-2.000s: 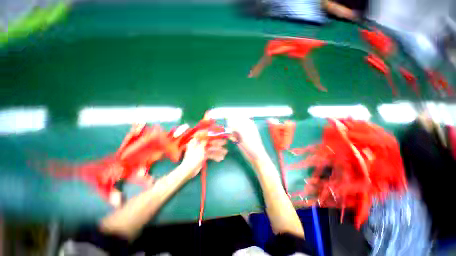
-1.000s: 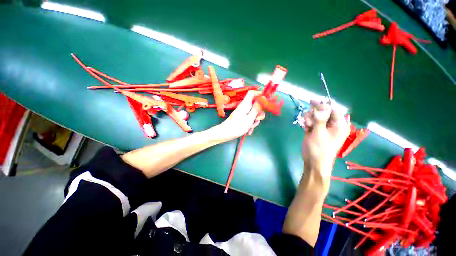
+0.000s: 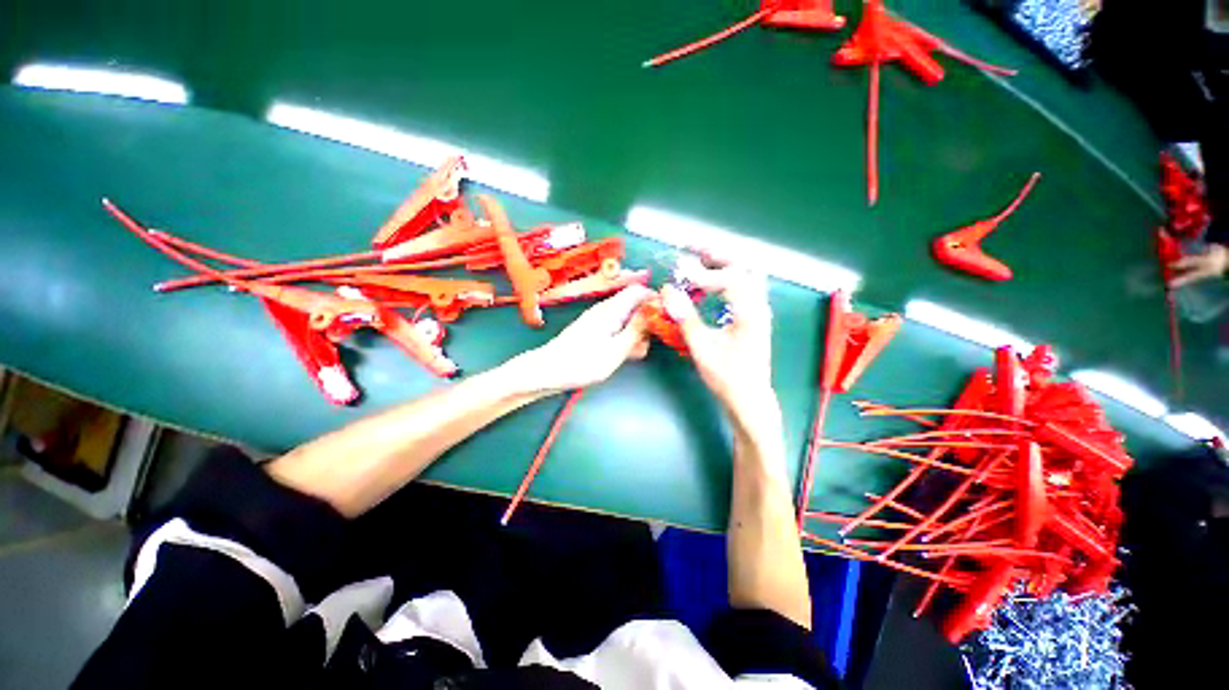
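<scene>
My left hand (image 3: 601, 337) holds a red clamp (image 3: 662, 321), mostly hidden by the fingers; its red lead (image 3: 542, 456) hangs down toward the bench edge. My right hand (image 3: 721, 330) is against the same clamp, fingers bent around its upper side. Small silvery springs or pins (image 3: 690, 280) show at the right fingertips; whether they are held or lie on the bench behind is unclear. Left of my hands lies a group of red and orange clamps (image 3: 418, 290) with leads pointing left. One clamp with its lead (image 3: 852, 348) lies right of my right hand.
A large red clamp pile (image 3: 1045, 472) lies at the right bench edge, above a silvery metal heap (image 3: 1058, 644). A blue crate (image 3: 701, 593) is below the bench. Clamps (image 3: 973, 252) lie on the green belt. Another person's hand (image 3: 1198, 266) shows at far right.
My right hand has moved left, from holding a thin silvery piece apart, onto the clamp in my left hand. The view has shifted, showing another belt clamp and the metal heap.
</scene>
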